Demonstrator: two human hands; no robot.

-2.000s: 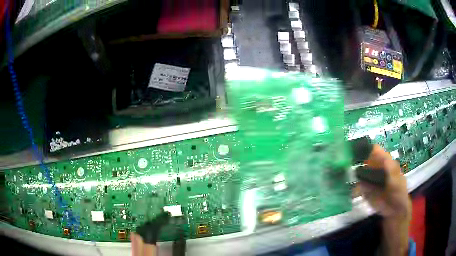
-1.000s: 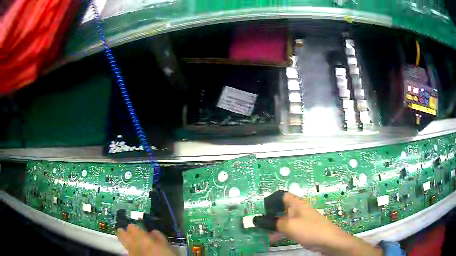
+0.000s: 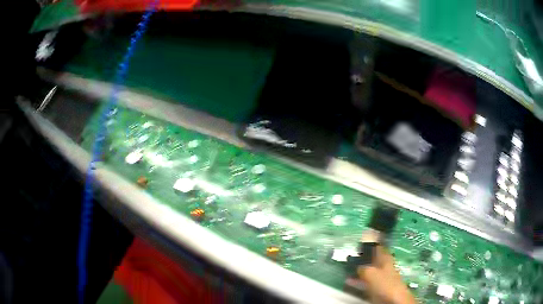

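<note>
The frame is blurred. Several green printed circuit boards [image 3: 226, 190] lie edge to edge in a slanting row, with white blocks along them and small orange parts near the front edge. My right hand [image 3: 381, 267], with black coverings on the fingertips, is over the boards at the lower right, cut off by the bottom edge. Its fingertips are beside a white block [image 3: 344, 255]. Blur hides whether it grips a board. My left hand is out of the picture.
A blue coiled cord [image 3: 95, 160] hangs across the left. Pale rails edge the row. Behind are loose white pieces [image 3: 268, 133], a dark bin with a white label [image 3: 408, 141] and rows of white-silver components [image 3: 506, 178]. Red material [image 3: 155, 276] shows low down.
The view has swung left and tilted. My left hand has gone out of the picture. The dark gap between boards no longer shows. The raised board seen earliest is no longer held up.
</note>
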